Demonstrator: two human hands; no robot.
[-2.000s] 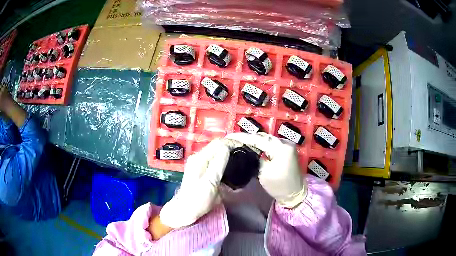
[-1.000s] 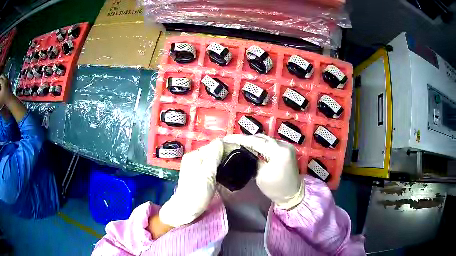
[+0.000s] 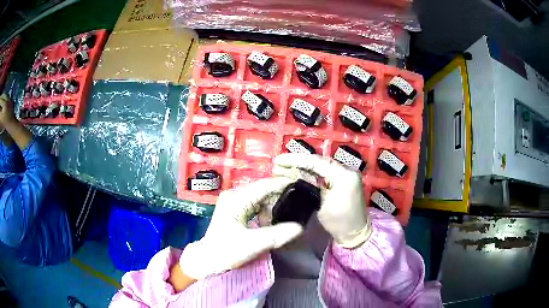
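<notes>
A smartwatch (image 3: 295, 203) with a black glossy face is held between my two white-gloved hands, in front of the tray's near edge. My left hand (image 3: 236, 225) grips it from the left, with the thumb along its near side. My right hand (image 3: 338, 194) holds its right and far side. The strap is mostly hidden by my fingers. The red compartment tray (image 3: 253, 146) holds rows of watches with perforated white straps, one per pocket. One pocket in the third row is empty. My hands hide part of the front row.
Film-wrapped stacked trays (image 3: 301, 21) lie behind the tray. Cardboard (image 3: 147, 51) and another loaded tray (image 3: 57, 78) are at the left. A coworker's blue sleeve (image 3: 24, 174) is at far left. A blue stool (image 3: 135, 237) stands below. A white machine with a yellow-edged door (image 3: 448, 138) is at right.
My left hand has opened out and shifted, its thumb now on the near side of the watch. My right fingers have lifted slightly. The watch has moved a little to the right and is turned.
</notes>
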